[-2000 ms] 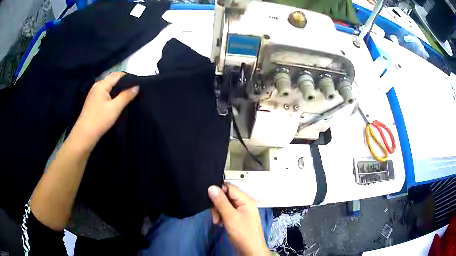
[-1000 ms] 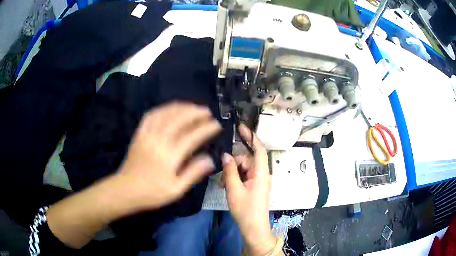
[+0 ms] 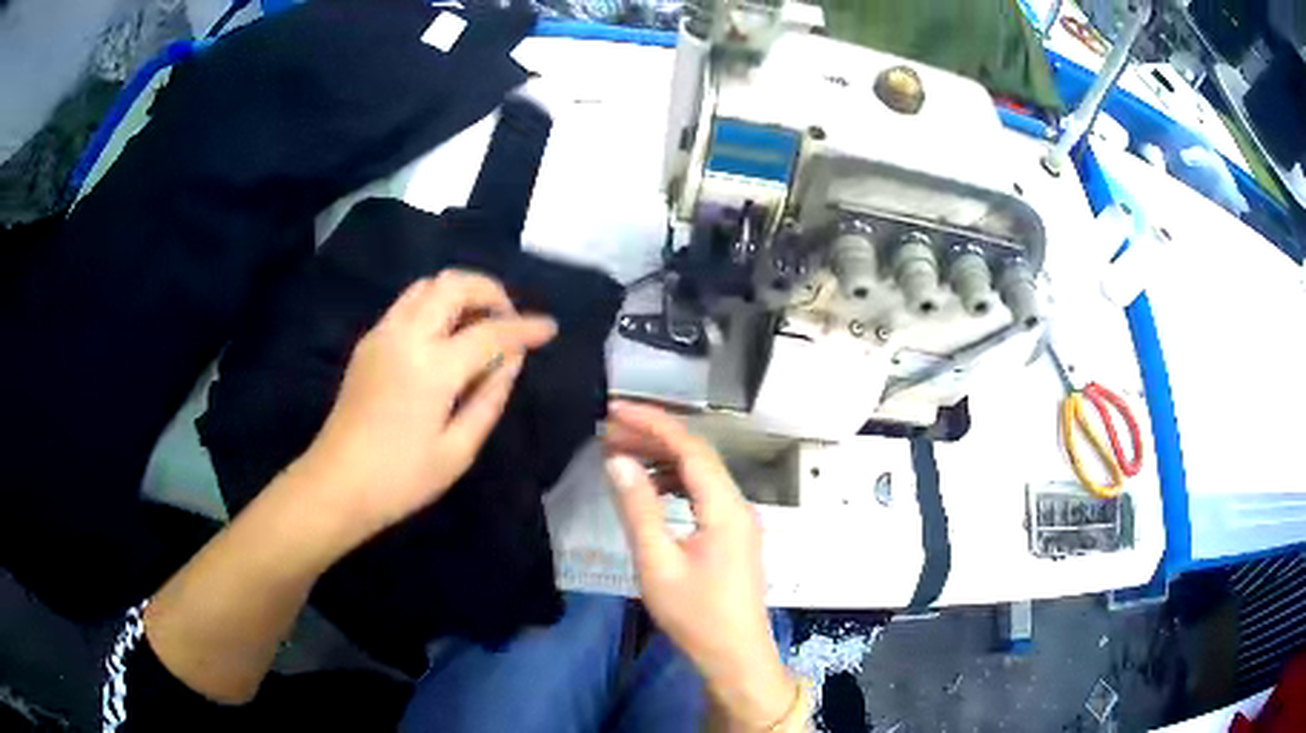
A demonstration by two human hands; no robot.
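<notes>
The black garment piece [image 3: 559,301] lies left of the needle area, away from the presser foot [image 3: 662,329], with part of it hanging over the table's front edge. My left hand [image 3: 430,380] is over the piece, its thumb and fingers apart; whether it pinches any cloth cannot be told. My right hand [image 3: 688,523] is at the piece's right edge, in front of the machine, thumb and fingers apart and slightly blurred. The white overlock machine [image 3: 917,158] has a blue plate and several grey tension knobs.
A larger black garment pile [image 3: 287,115] with a white label covers the far left. Scissors [image 3: 1100,437] with yellow and red handles lie right of the machine, above a small clear case [image 3: 1077,518]. A dark strip [image 3: 931,523] runs down the table front. Green cloth [image 3: 953,43] lies behind.
The black piece has moved left off the machine, baring the presser foot and pale plate. My left hand has moved left with it. My right hand has drawn back slightly from the needle area.
</notes>
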